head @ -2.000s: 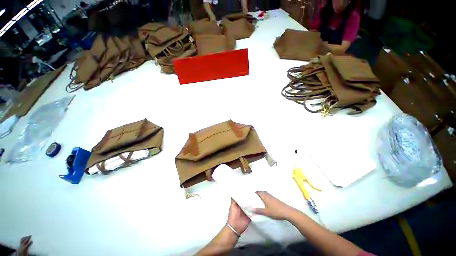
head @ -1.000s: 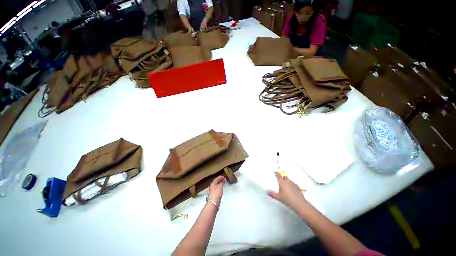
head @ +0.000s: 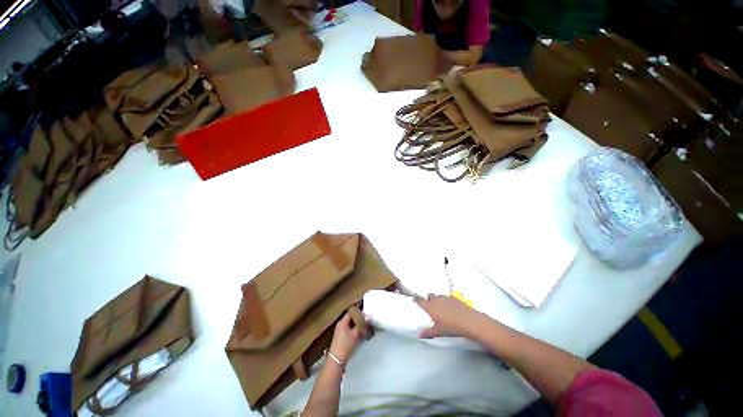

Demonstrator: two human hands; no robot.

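A brown tote bag lies flattened in front of me, its opening and short handles toward me. My left hand pinches the tote's right handle at the opening. My right hand holds a rolled white stuffing piece at the bag's mouth; its left end touches the bag's edge. The yellow air blow gun lies mostly hidden behind my right hand and forearm, with its dark nozzle tip showing.
A second tote with white inside lies left, beside a blue dispenser and tape roll. A red box, bag piles, white sheets and a plastic bag bundle surround the work. A person stands at the far side.
My right hand has moved from the blow gun to the tote's mouth with white stuffing in it. My left hand now grips the handle. The view has shifted, moving the table items left.
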